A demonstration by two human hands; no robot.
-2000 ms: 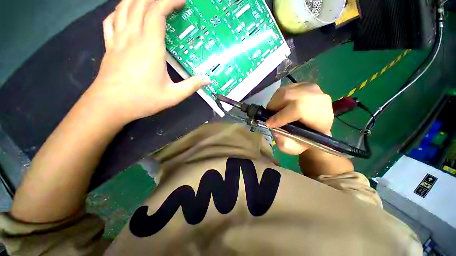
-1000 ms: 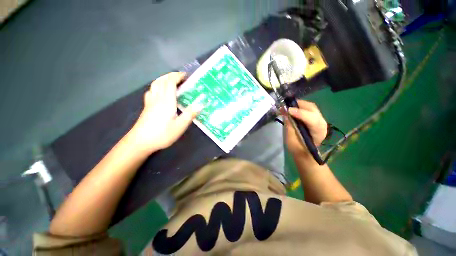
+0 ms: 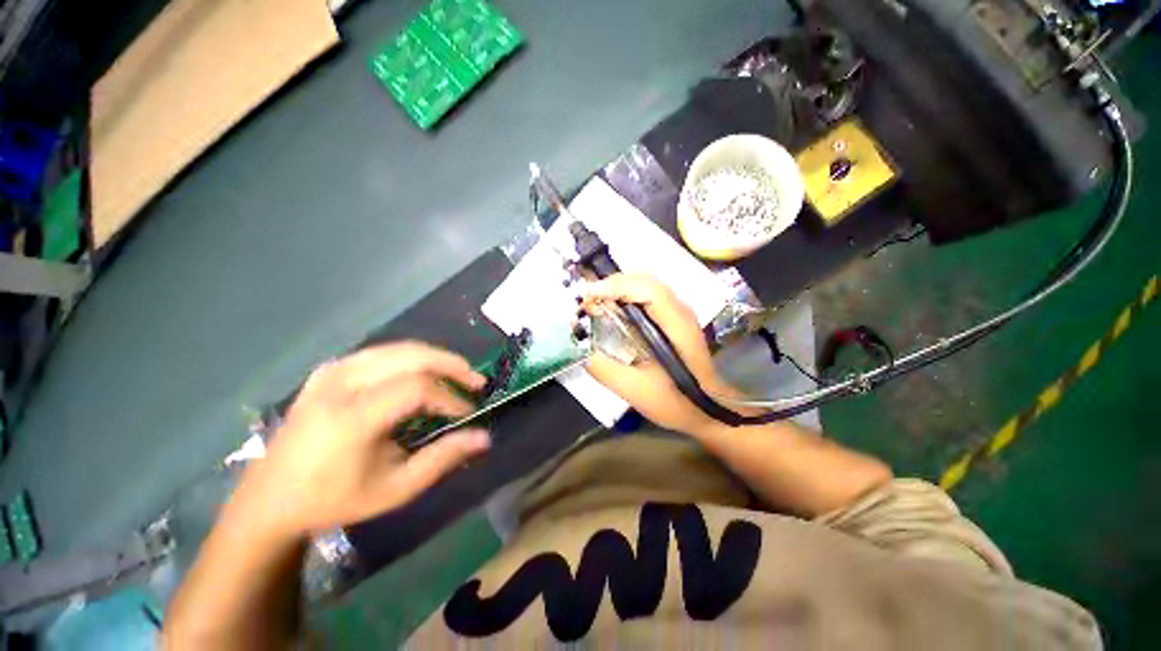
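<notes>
The green printed circuit board (image 3: 541,359) is tilted up, nearly edge-on, above the near side of the white backing board (image 3: 662,249). My left hand (image 3: 369,439) is around the board's left end, with fingers on the far side and thumb on the near side. My right hand (image 3: 662,363) holds the soldering iron (image 3: 649,333) and also touches the board's right end. The iron's tip points up and left, past the white board's far edge. The board's underside is mostly hidden.
A white-yellow cup (image 3: 741,197) with silver bits stands right of the white board, beside a yellow block (image 3: 847,172). A dark box (image 3: 955,115) is at the right. Another green board panel (image 3: 446,57) and a brown cardboard sheet (image 3: 191,102) lie across the line.
The circuit board has been lifted off the white board and tilted on edge. The iron has moved left from the cup to over the white board.
</notes>
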